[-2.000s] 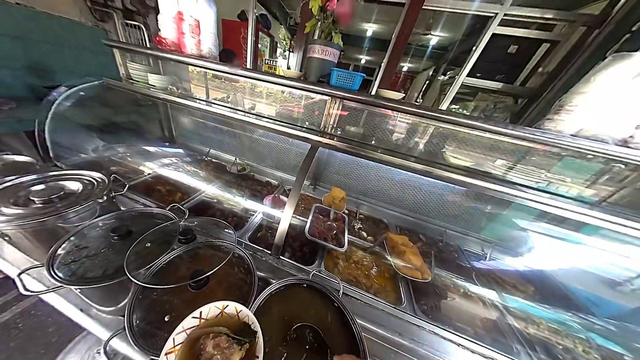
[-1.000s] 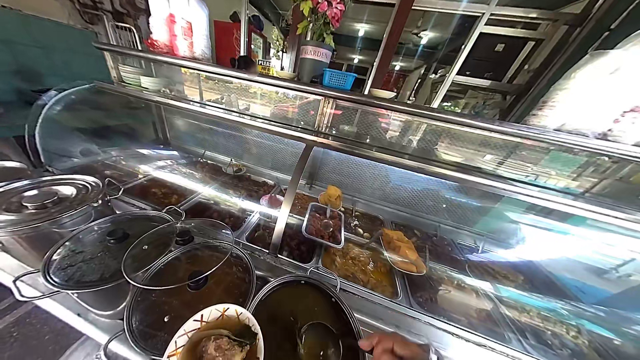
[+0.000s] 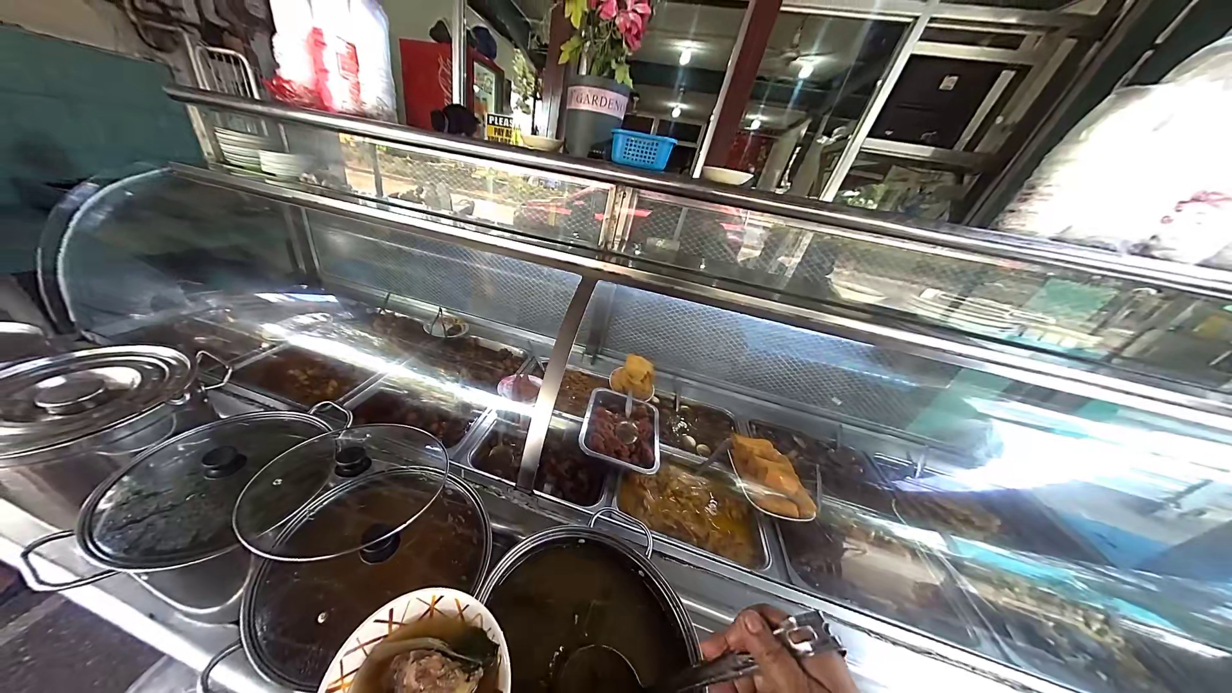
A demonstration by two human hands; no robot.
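My right hand grips the metal handle of a ladle at the right rim of an uncovered pot of dark broth. The ladle's bowl sits low in the broth, partly under the surface. Left of that pot, a patterned bowl holds soup with a chunk of meat and leafy greens. My left hand does not show. Behind the bowl stands a pot covered by a glass lid, with another loose glass lid overlapping it.
More covered pots, one with a steel lid, stand at the left. A curved glass display case spans the counter, with food trays inside. On its top stand a potted flower arrangement and a blue plastic basket.
My right hand, barely visible at the lower edge two seconds ago, now shows plainly at the pot's right rim. The ladle's bowl sits lower in the view.
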